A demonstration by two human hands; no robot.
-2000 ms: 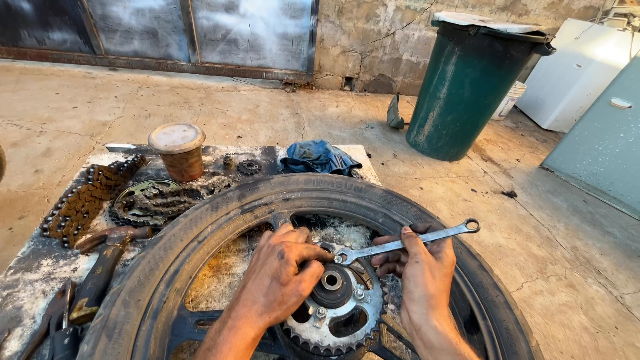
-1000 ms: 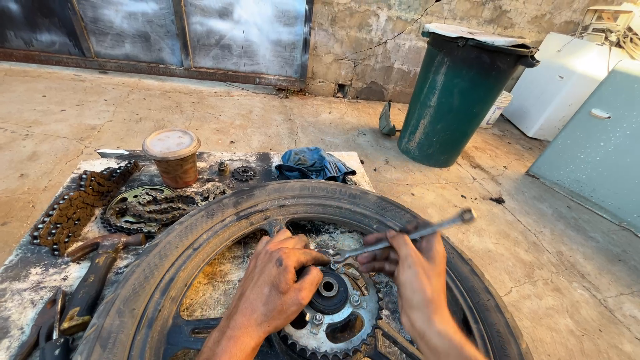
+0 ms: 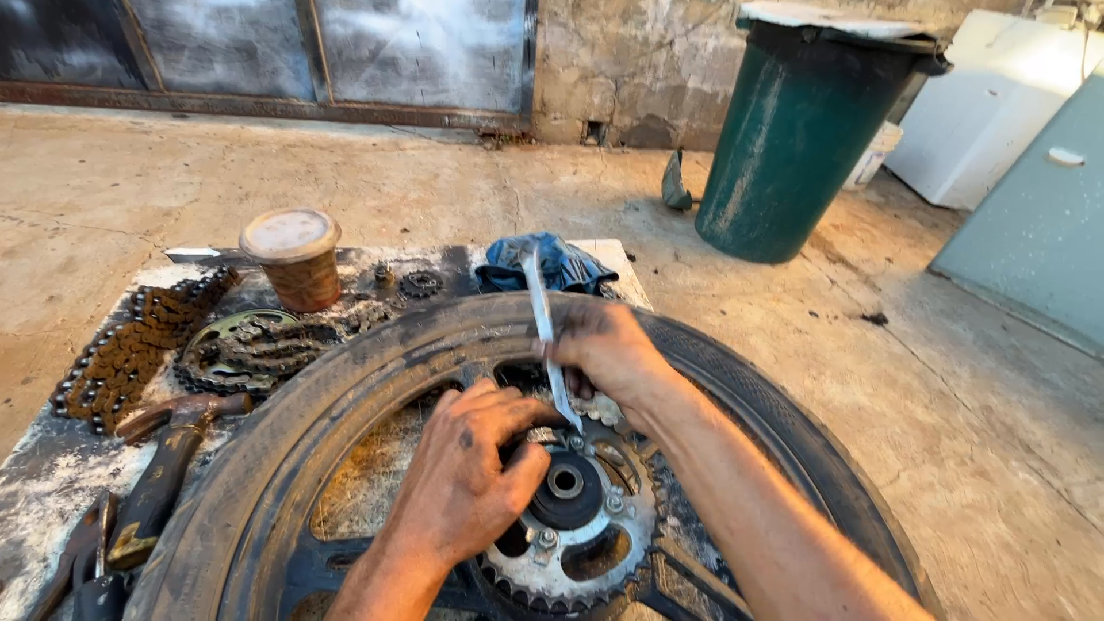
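A motorcycle wheel with its black tyre (image 3: pixel 250 448) lies flat on a worktable. At its hub sits a toothed metal rear sprocket (image 3: pixel 595 561), fixed with several bolts around a black centre. My right hand (image 3: pixel 604 354) holds a combination wrench (image 3: pixel 542 310) near its middle, above the far part of the rim. The wrench's lower end meets a bolt (image 3: pixel 576 442) on the far side of the hub; its other end points away toward the cloth. My left hand (image 3: pixel 474 466) rests beside the hub, fingertips close to that wrench end; what they touch is partly hidden.
On the table (image 3: pixel 52 492) lie a rusty drive chain (image 3: pixel 142 345), a sprocket with another chain (image 3: pixel 250 345), a small sprocket (image 3: pixel 421 285), a lidded tub (image 3: pixel 297 263), a claw hammer (image 3: pixel 164 474), pliers (image 3: pixel 78 561) and a blue cloth (image 3: pixel 552 263). Beyond stands a green bin (image 3: pixel 793 147).
My right hand has swung the wrench from pointing right to pointing away, moving over the far rim. My left hand has stayed by the hub.
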